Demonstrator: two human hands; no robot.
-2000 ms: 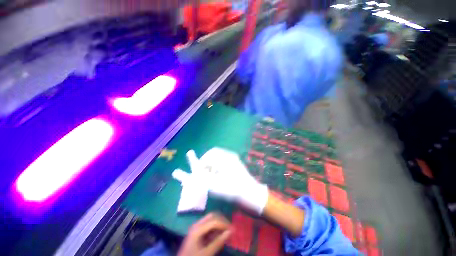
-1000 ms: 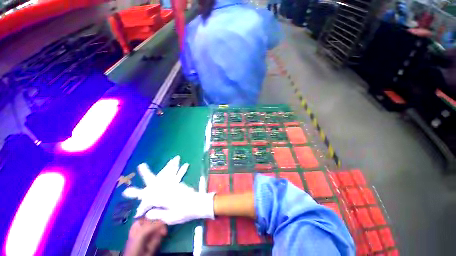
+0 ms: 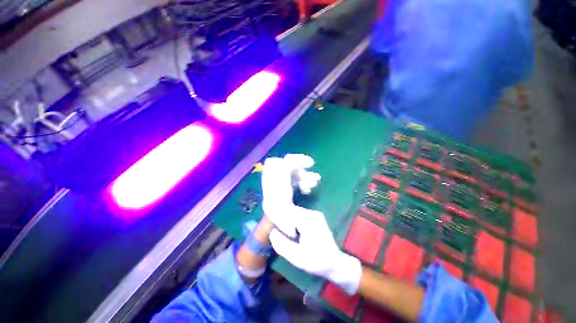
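My left hand (image 3: 282,188) wears a white glove, with a blue band on the wrist. Its fingers are curled but apart, with nothing seen in them. My right hand (image 3: 316,246), also white-gloved, has its thumb and fingers at the cuff of the left glove and seems to grip it; the exact contact is partly hidden. Both hands are above the green mat (image 3: 341,142). A small dark board or part (image 3: 249,200) lies on the mat left of my left hand.
The sectioned tray (image 3: 381,260) at right has red pockets, with boards in the far ones. A conveyor edge (image 3: 208,205) runs along the left under two glowing lamps (image 3: 165,167). A yellow tape mark (image 3: 258,168) lies by the left hand. A person in blue (image 3: 458,63) stands beyond the tray.
My left hand was bare and is now gloved. The loose white glove seen on the mat earlier no longer shows there. My right hand has moved to the left wrist; the camera view has turned.
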